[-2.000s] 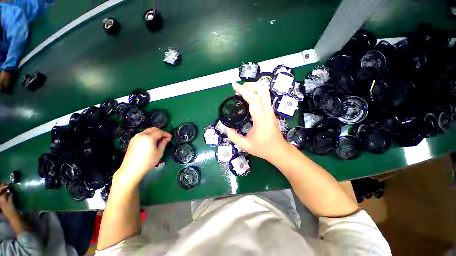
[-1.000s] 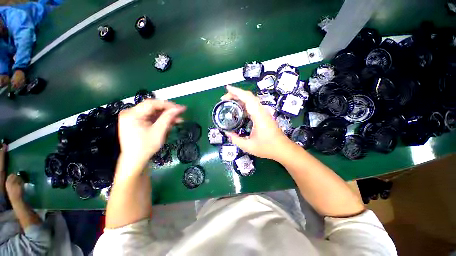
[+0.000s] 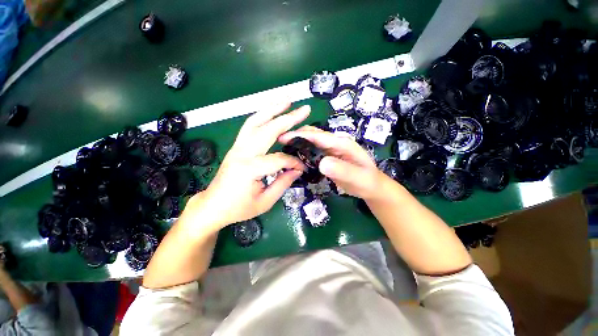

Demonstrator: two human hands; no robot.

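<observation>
My right hand (image 3: 351, 164) holds a round black housing (image 3: 303, 152) above the green work surface, thumb and fingers around it. My left hand (image 3: 252, 174) reaches to the housing's near left side, thumb and index fingertips close together at it, other fingers spread. Whether a small part is between its fingertips is hidden. White-faced insert modules (image 3: 377, 130) lie in a cluster beyond and under my right hand, one (image 3: 315, 212) nearer me. A single black cover (image 3: 248, 231) lies below my left hand.
A pile of black covers (image 3: 98, 203) lies left; a larger pile of black housings (image 3: 498, 111) lies right. A white strip (image 3: 216, 111) borders the green belt (image 3: 262, 39), which carries scattered units. A slanted grey post (image 3: 449, 33) stands upper right. Another person's arm (image 3: 14, 292) shows lower left.
My left hand has moved right from the cover pile to the housing. My right hand lifted the housing and has tilted it; its open face no longer points up. Items on the belt have shifted.
</observation>
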